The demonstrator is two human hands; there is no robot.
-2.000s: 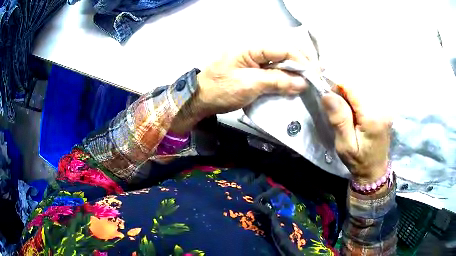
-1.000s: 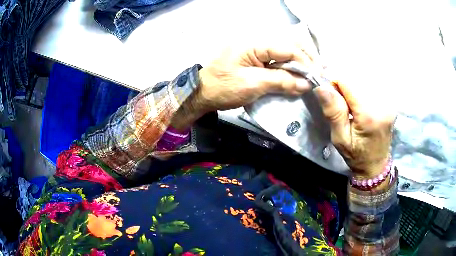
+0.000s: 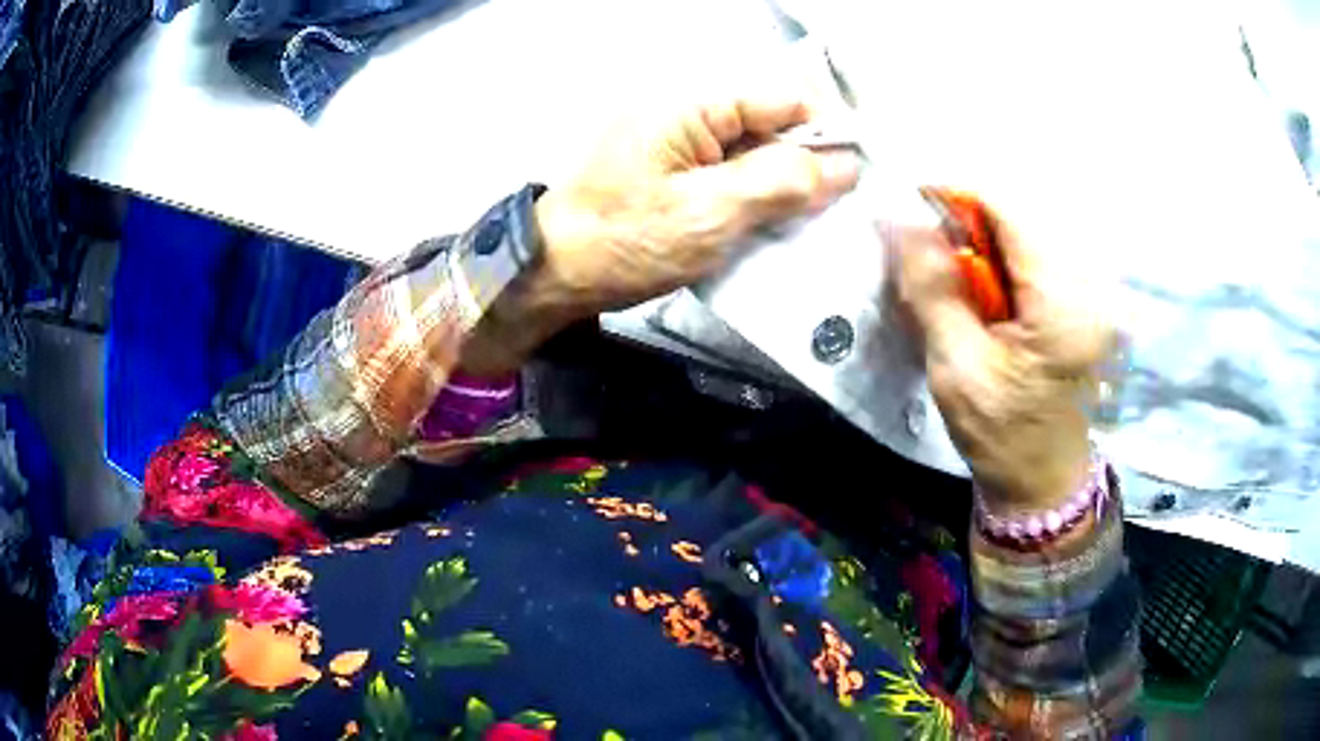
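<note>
A white to pale grey garment lies at the table's front edge, with a round dark metal button facing up. My left hand pinches a folded edge of the garment between thumb and fingers. My right hand is right of it and holds thread snips with orange-red handles; the blades are blurred and hard to make out. The right thumb is near the cloth; whether it touches is unclear.
Blue denim lies at the table's upper left, with more denim hanging at the far left. Blue material is below the left table edge. A dark green mesh crate is below the table at right. The white tabletop is overexposed.
My right hand has drawn back from the pinched edge, and the orange-red handles now show more. My left hand still pinches the cloth. The whole view has shifted slightly.
</note>
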